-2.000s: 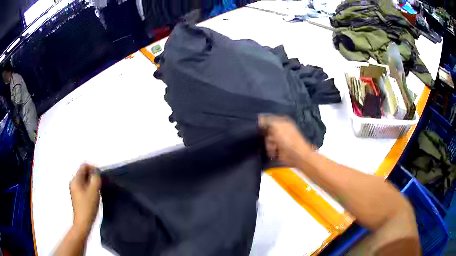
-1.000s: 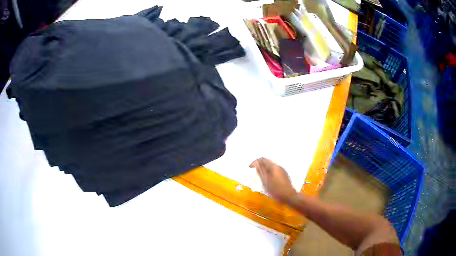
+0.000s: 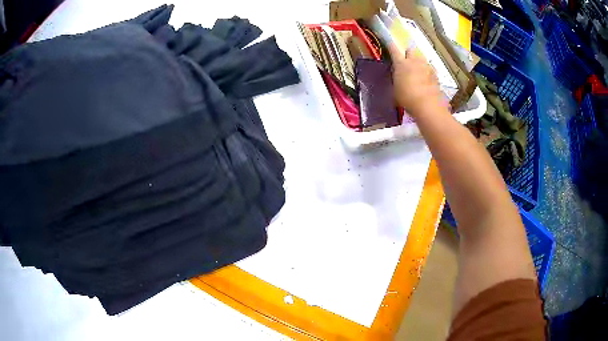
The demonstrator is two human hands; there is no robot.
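A white small-parts tray [image 3: 383, 138] stands on the table near its right edge. It holds a red box [image 3: 343, 100], cards, a dark flat rectangle [image 3: 377, 93] and pale papers. My right hand [image 3: 415, 80] reaches into the tray, its fingertips at the pale and yellowish papers; whether it grips any is hidden. A wide stack of dark garment pieces [image 3: 133, 146] lies at the left. My left hand is not in view.
The white table [image 3: 327, 220] has orange-yellow edges [image 3: 407, 260]. Blue crates [image 3: 533, 243] stand on the floor at the right, one with cardboard [image 3: 430, 286] inside. Another blue crate [image 3: 531, 140] holds camouflage pieces [image 3: 500, 143]. Blue floor [image 3: 567, 200] shows further right.
The dark piece that both hands held is now away from them, and the stack lies flat. My right hand has moved up into the tray. My left hand has left the view.
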